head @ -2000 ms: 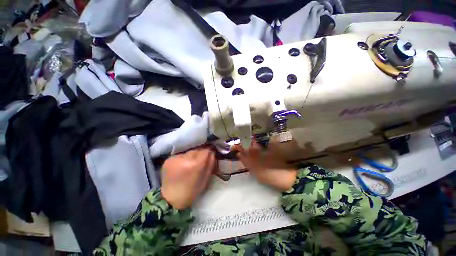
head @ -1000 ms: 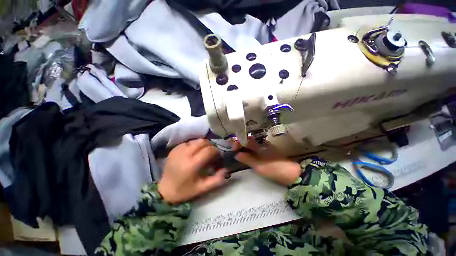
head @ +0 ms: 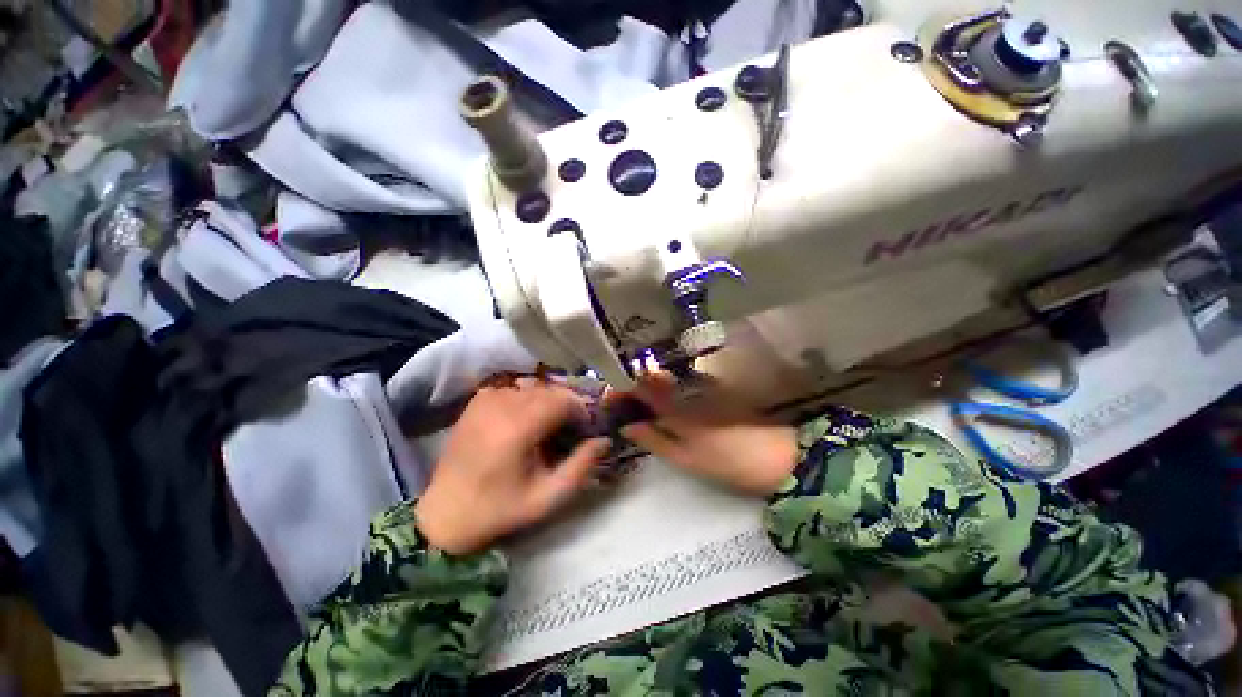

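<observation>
My left hand (head: 507, 466) and my right hand (head: 711, 433) meet at the needle area under the head of the cream-white sewing machine (head: 831, 218). Both hold a small dark cloth end (head: 599, 425) between their fingertips; its exact shape is blurred and mostly hidden by the fingers. The grey garment (head: 456, 361) runs from the left toward the needle, beside my left hand. The needle and presser foot are largely hidden behind the fingers and machine head.
Black cloth (head: 123, 449) and grey garment pieces (head: 307, 470) lie at left, with more grey cloth behind the machine. Blue-handled scissors (head: 1011, 433) lie right of my right sleeve. A printed ruler (head: 640, 583) runs along the white table's front edge.
The view has shifted, so the machine sits further left and higher in the picture. My left hand has opened from a closed fist, its thumb now apart and showing. The dark cloth has shifted between the fingertips.
</observation>
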